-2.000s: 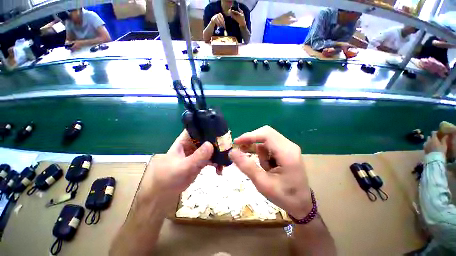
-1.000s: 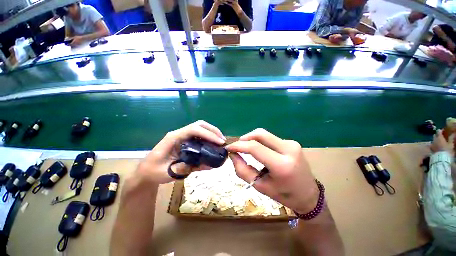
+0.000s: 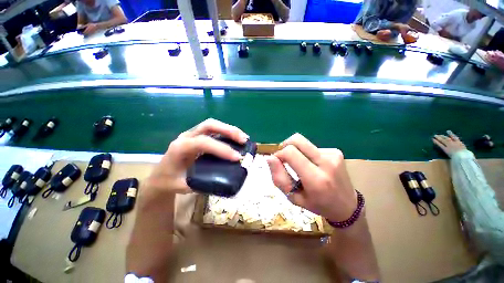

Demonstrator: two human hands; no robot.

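Note:
My left hand (image 3: 190,155) holds a glossy black rounded unit (image 3: 218,176) above the carton tray. Another black part shows behind it under my fingers. A small cream label (image 3: 247,160) shows at the unit's right edge. My right hand (image 3: 312,179) is just right of the unit, not touching it. Its thumb and fingertips are pinched together, and a small dark, thin tool (image 3: 297,187) shows within its curled fingers. Its full shape is hidden. The brown carton tray (image 3: 265,229) below holds a heap of loose cream pieces (image 3: 260,202).
Several black units with loops (image 3: 121,196) lie on the cardboard at left, near a small thin tool (image 3: 79,202). Two black units (image 3: 418,187) lie at right. A neighbour's arm (image 3: 470,182) reaches toward the green belt (image 3: 309,113). People sit across the belts.
The black unit has turned its glossy face toward me, and its loop no longer shows. My right fingertips have come away from it. The neighbour's hand at right now reaches over the belt edge.

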